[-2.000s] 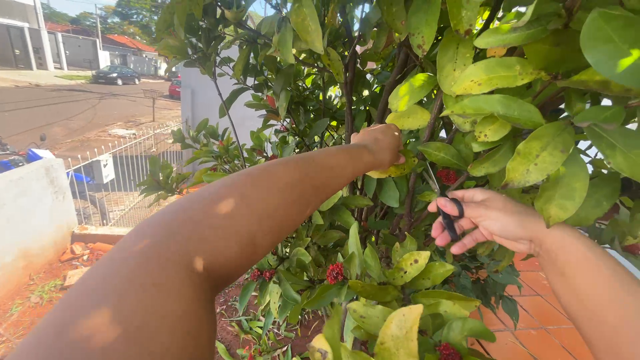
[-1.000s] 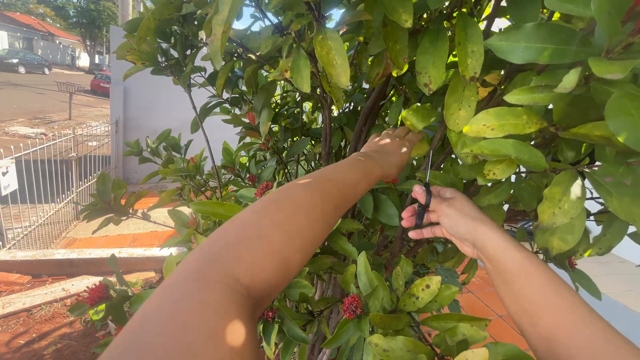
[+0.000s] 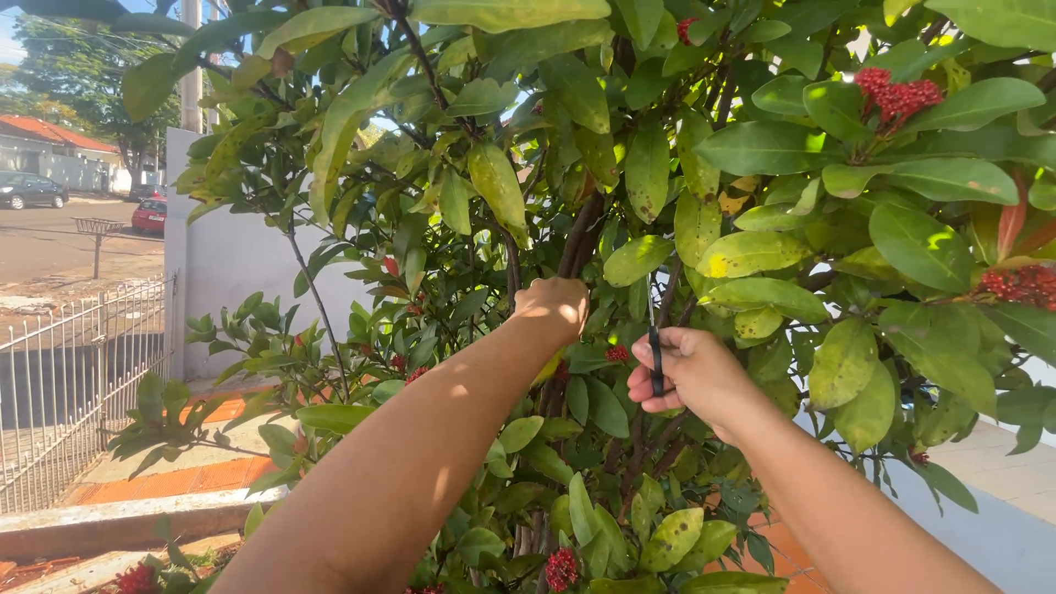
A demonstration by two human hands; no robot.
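A leafy shrub (image 3: pixel 747 254) with spotted yellow-green leaves and red flower clusters (image 3: pixel 898 95) fills the middle and right. My left hand (image 3: pixel 554 307) reaches in beside a dark branch (image 3: pixel 582 233); its fingers are curled and mostly turned away, so whether they hold anything is hidden. Just to its right, my right hand (image 3: pixel 681 369) holds scissors (image 3: pixel 657 360) by their black handles, with the metal blade pointing up among the leaves. The blade tip is partly lost against the foliage, below a rounded leaf (image 3: pixel 638 260).
A white metal fence (image 3: pixel 102 363) and a pale wall (image 3: pixel 239 280) stand at the left. Beyond them are a street, a red car (image 3: pixel 149 214) and a dark car (image 3: pixel 31 190). A low masonry edge (image 3: pixel 124 520) runs at lower left. Thin branches (image 3: pixel 318 297) stick out leftward.
The left hand, flatter with fingers extended a second ago, now looks curled and sits farther from the scissors. The right hand still holds the scissors upright. The view has shifted.
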